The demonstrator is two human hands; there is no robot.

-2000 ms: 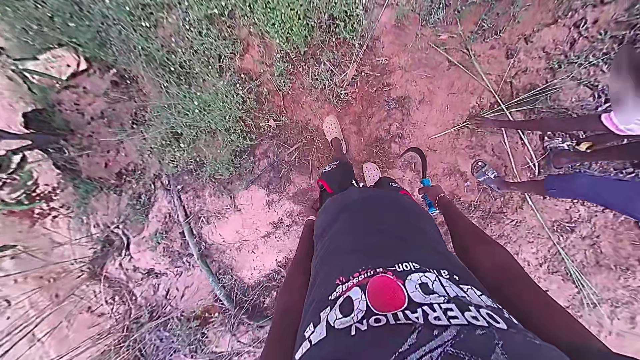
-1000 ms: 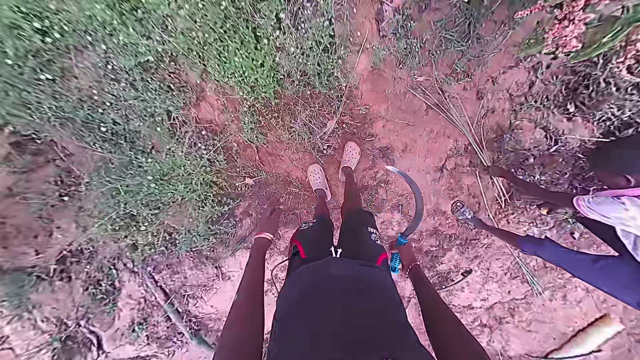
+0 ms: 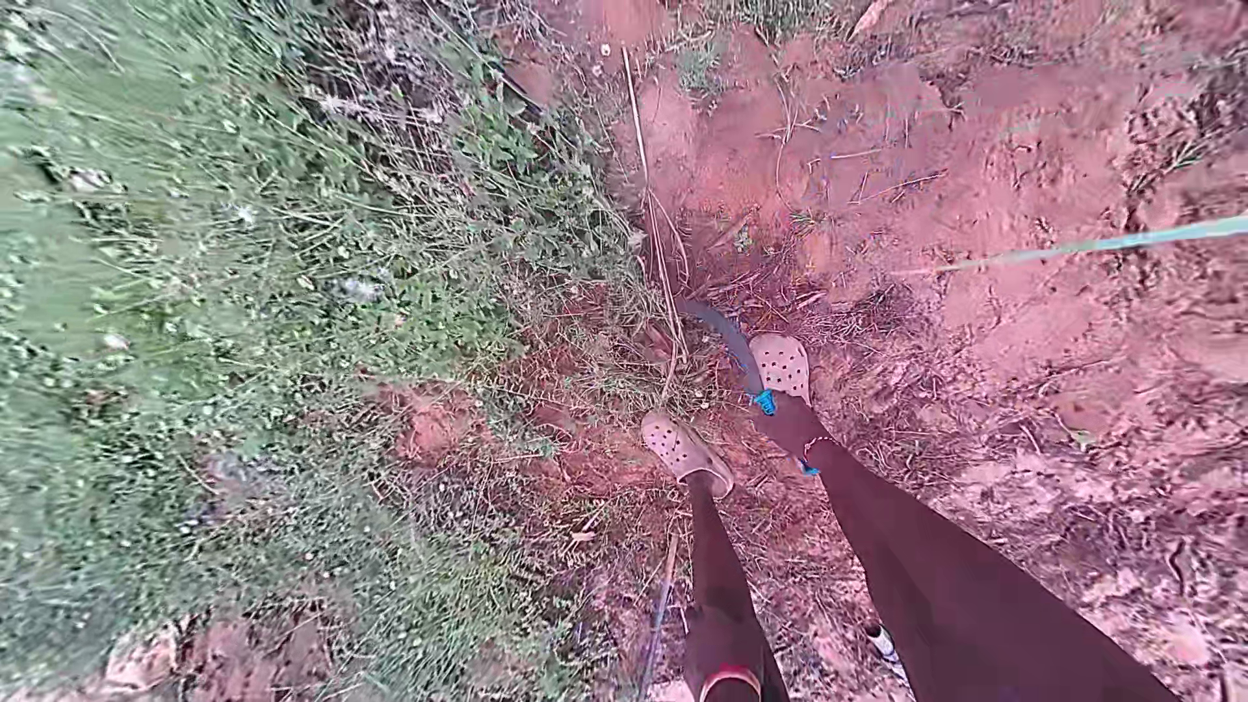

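Note:
My right hand (image 3: pixel 792 425) grips the blue handle (image 3: pixel 765 402) of a sickle, with blue showing on both sides of the fist. The dark curved blade (image 3: pixel 727 339) points up and left, just above the ground beside dry stalks (image 3: pixel 667 283) and my right clog (image 3: pixel 781 366). My left hand (image 3: pixel 721 639) appears low in the view, in front of my left leg, with a band at the wrist. Its fingers blend with the leg, and I cannot tell what they do. My left clog (image 3: pixel 686 452) stands on dry litter.
Dense green weeds (image 3: pixel 390 292) cover the left side. Reddish bare soil (image 3: pixel 1024 322) with dry twigs lies to the right. A long pale-green blade or stalk (image 3: pixel 1121 241) reaches in from the right edge. A thin stick (image 3: pixel 663 595) lies near my left leg.
The sickle in my right hand has moved from beside my thigh to near my feet, its blade now pointing up and left. The view has shifted down and closer; the other person has left it.

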